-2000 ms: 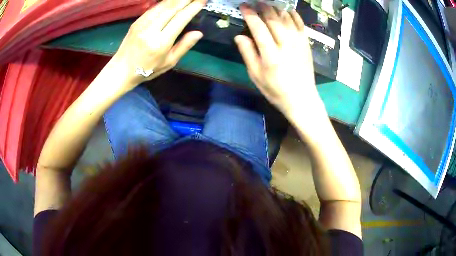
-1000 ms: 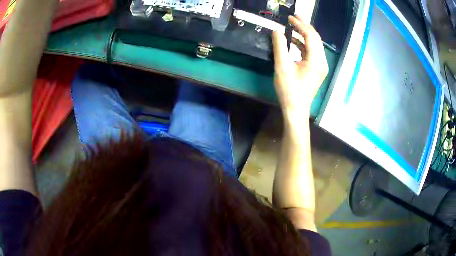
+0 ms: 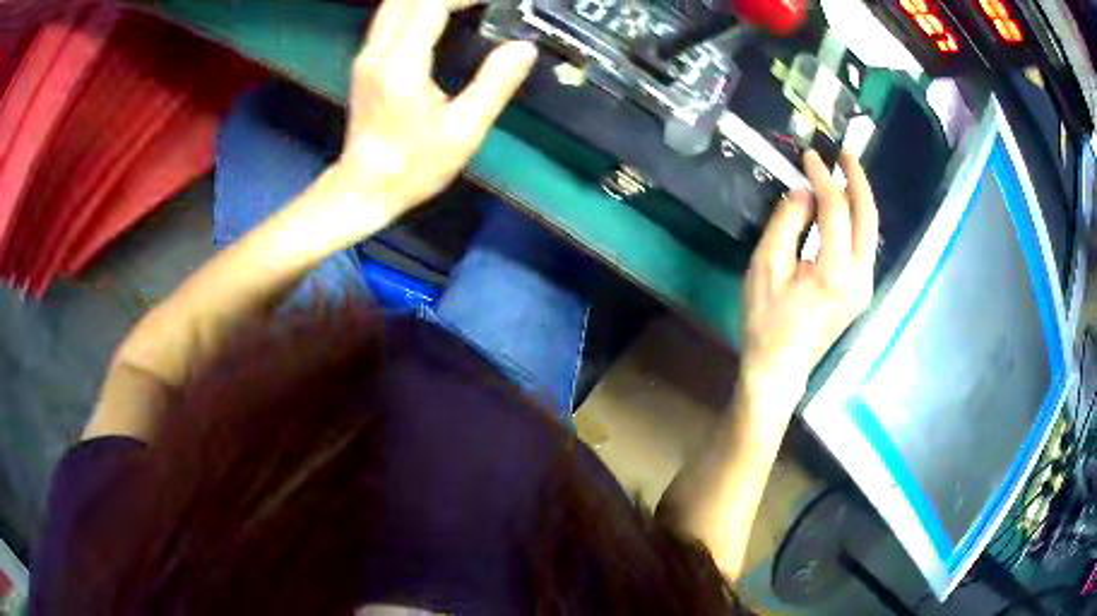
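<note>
The black test fixture lies on the green bench, with a clear acrylic nest at its front. A display module with pale digits sits in the nest, unlit. The red clamp handle shows at the top edge. My left hand is at the nest's left end, thumb apart; its fingertips are cut off by the top edge. My right hand is at the fixture's right end, by a white strip. Something small and dark is at its fingertips; whether it is gripped is unclear.
Red trays are stacked at the left. A blue-bordered framed panel stands at the right. Two digital panel meters show red numbers at the top right. A round black base with a rod is on the floor.
The view has turned, bringing the meters and red clamp handle into sight. My left hand has come from the far left to the nest. My right hand stays at the fixture's right end.
</note>
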